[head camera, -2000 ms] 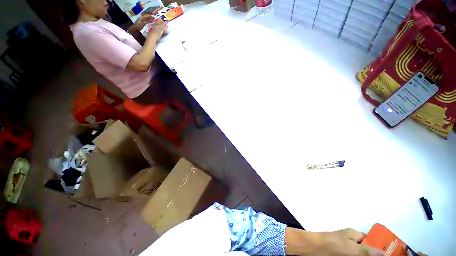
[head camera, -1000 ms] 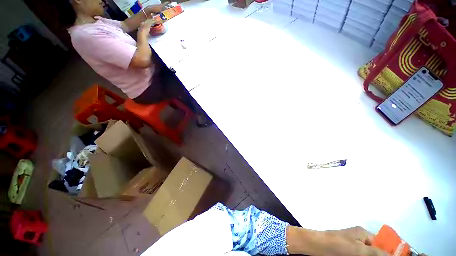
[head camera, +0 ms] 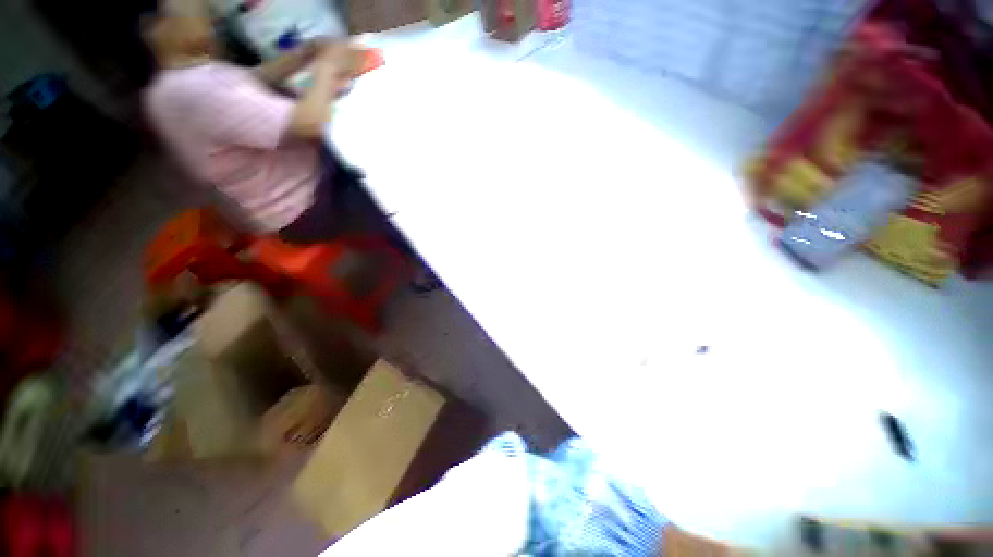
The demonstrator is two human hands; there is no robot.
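The frame is blurred. My left sleeve (head camera: 604,500) and a bit of bare forearm show at the bottom edge; my left hand is cut off below it. My right hand is not in view. A pale strip with dark patches (head camera: 871,535) lies along the bottom right edge, too blurred to name. A small black part (head camera: 898,435) lies on the white table (head camera: 610,250) at the right. A faint small dark spot (head camera: 702,349) shows on the table left of it, where the slim item lay.
A phone (head camera: 849,212) leans on a red and gold bag (head camera: 926,131) at the back right. Pale stacked boxes (head camera: 708,44) line the wall. A person in pink (head camera: 234,136) works at the far left. Red stools (head camera: 316,272) and open cartons (head camera: 370,441) stand on the floor.
The view has shifted and blurred. My left hand and the orange item it held have gone out of view. The pale strip has appeared at the bottom right.
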